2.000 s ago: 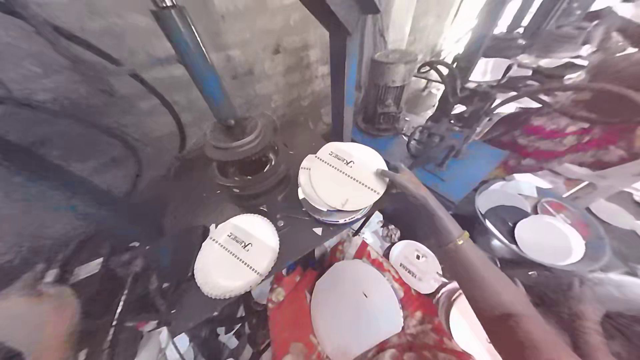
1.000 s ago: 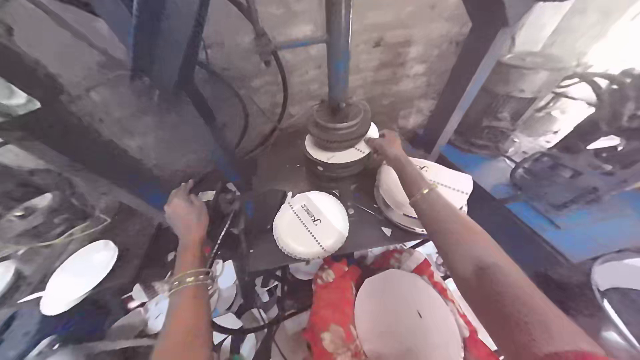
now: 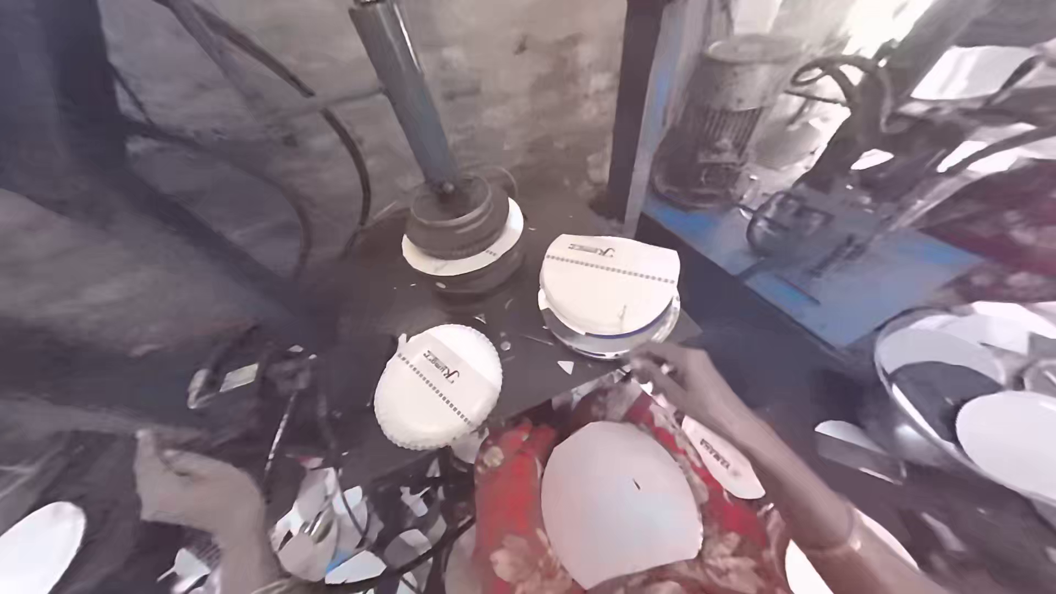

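A hydraulic press ram with a round metal die point(image 3: 458, 216) stands at the back of the dark press table point(image 3: 528, 363). A white paper disc point(image 3: 445, 262) lies between its upper and lower dies. Right of it is a stack of cut paper discs point(image 3: 610, 285); my right hand point(image 3: 668, 375) is at the stack's lower right edge, fingers bent, and whether it holds anything is unclear. A pressed paper plate with a fluted rim point(image 3: 437, 386) lies at the table's front left. My left hand point(image 3: 177, 478) is raised at the lower left, seemingly empty, beside cables and a lever.
A white round sheet point(image 3: 623, 503) rests on the red floral cloth over my lap. Paper scraps point(image 3: 330, 520) litter the floor at lower left. A metal basin point(image 3: 899, 371) with paper discs stands at right. Behind it are a motor point(image 3: 722, 124) and a blue metal base point(image 3: 858, 289).
My right hand has left the disc at the die and come down to the near edge of the disc stack. The view has swung to the right.
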